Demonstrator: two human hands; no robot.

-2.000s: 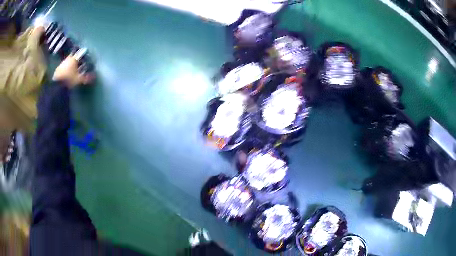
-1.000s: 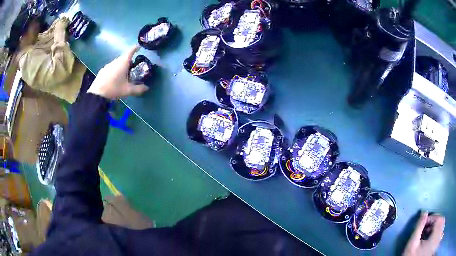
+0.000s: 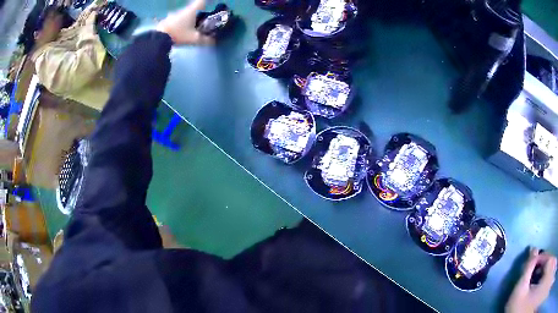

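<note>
My left hand [image 3: 183, 25] is at the top left of the bench, its thumb and fingers around the near side of a black housing with a pale board [image 3: 214, 22]. My right hand [image 3: 531, 286] rests curled at the lower right edge; something dark shows between its fingers, too unclear to name. Between the hands, several open black housings lie in a curved row, such as one [image 3: 338, 162] near the middle. Each holds a whitish circuit board [image 3: 405, 167], some with orange and yellow wires [image 3: 385, 188].
A white-grey screw feeder [image 3: 526, 143] stands at the right edge, beside a dark, blurred object [image 3: 483, 67]. A person in a tan sleeve [image 3: 70, 64] is at the upper left, near striped black parts [image 3: 116, 18]. The bench edge [image 3: 245, 169] runs diagonally above green floor.
The view has shifted. My left hand has moved up and right with the housing; the separate housing seen beyond it one second ago is no longer distinct. My right hand remains at the lower right.
</note>
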